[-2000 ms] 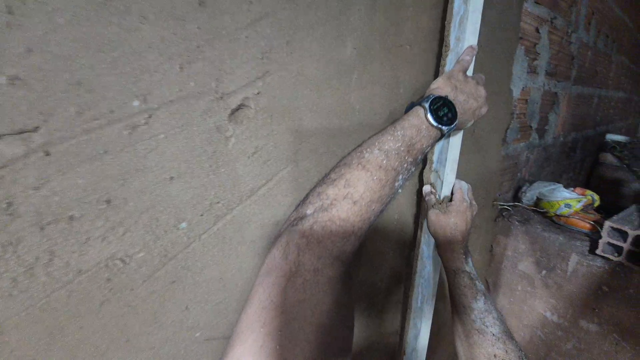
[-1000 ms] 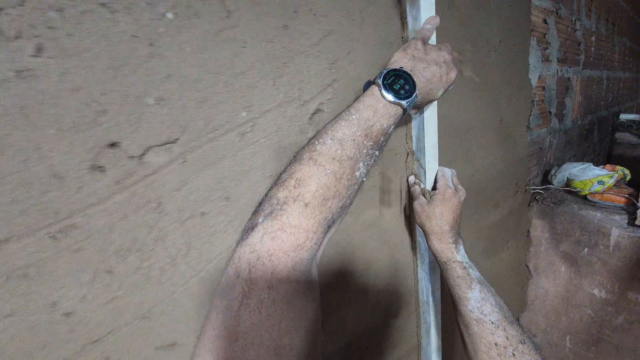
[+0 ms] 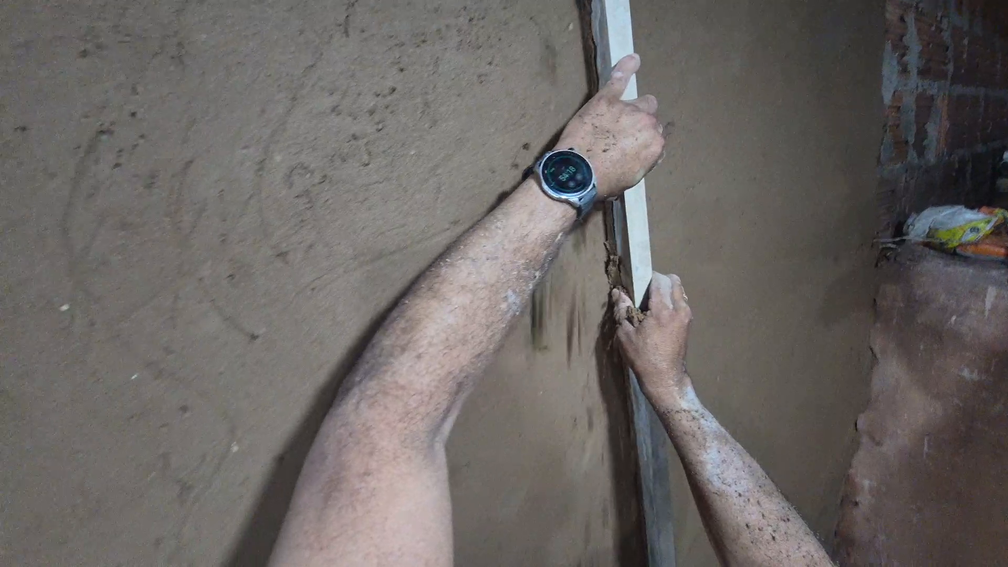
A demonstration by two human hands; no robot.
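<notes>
A long, pale straightedge bar (image 3: 639, 228) stands nearly upright against a wall coated in brown mortar (image 3: 236, 236). My left hand (image 3: 614, 138), with a round watch on the wrist, grips the bar's upper part, its index finger stretched up along the face. Lower down, my right hand (image 3: 655, 331) is closed around the same bar, thumb on its left edge. Wet mortar (image 3: 612, 264) clings along that left edge, and a lump sits by the right thumb. Both forearms are spattered with mortar.
At the right is a wall of exposed hollow bricks (image 3: 929, 102). In front of it, a plastic bag and a yellow package (image 3: 965, 231) with something orange rest on a reddish ledge (image 3: 937, 378). The plastered wall shows faint ridges and small pits.
The view has shifted. Both hands stay on the bar throughout. The bar leaned to the right at its top two seconds ago; now its top leans slightly to the left.
</notes>
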